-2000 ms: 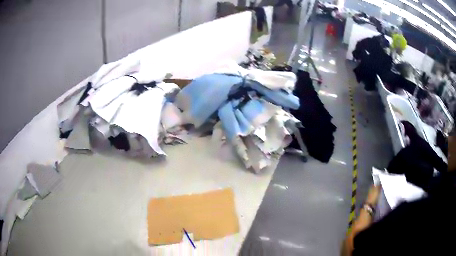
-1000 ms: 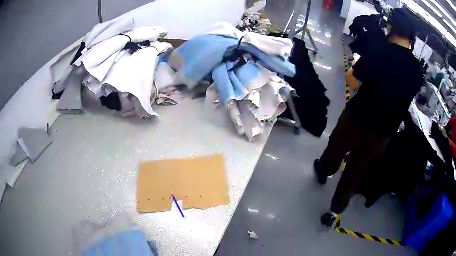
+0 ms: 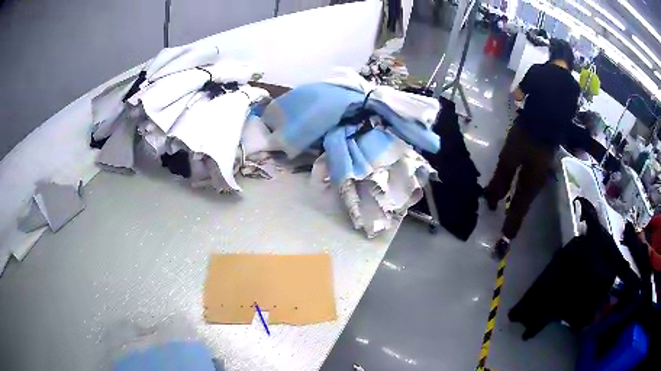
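Observation:
A tan pattern card (image 3: 269, 284) lies flat on the pale speckled table (image 3: 145, 261), with its notch and a row of tiny holes at the near edge. A thin blue-purple pen (image 3: 262, 319) lies across the notch. A light-blue panel piece (image 3: 168, 356) with a blurred pale part shows at the bottom edge, cut off by the frame. Neither of my hands is in the picture; what holds or supports the blue piece cannot be seen.
Tied white bundles (image 3: 196, 119) and a blue and white bundle (image 3: 355, 138) lie at the table's far side. Grey scraps (image 3: 59, 205) lie at left. Black cloth (image 3: 453, 174) hangs beyond the table. A person (image 3: 540, 123) stands in the aisle, near white bins (image 3: 580, 185).
The person has moved farther away down the aisle. The light-blue piece came into view at the bottom edge and now shows less. The camera view has shifted; card and pen keep their place.

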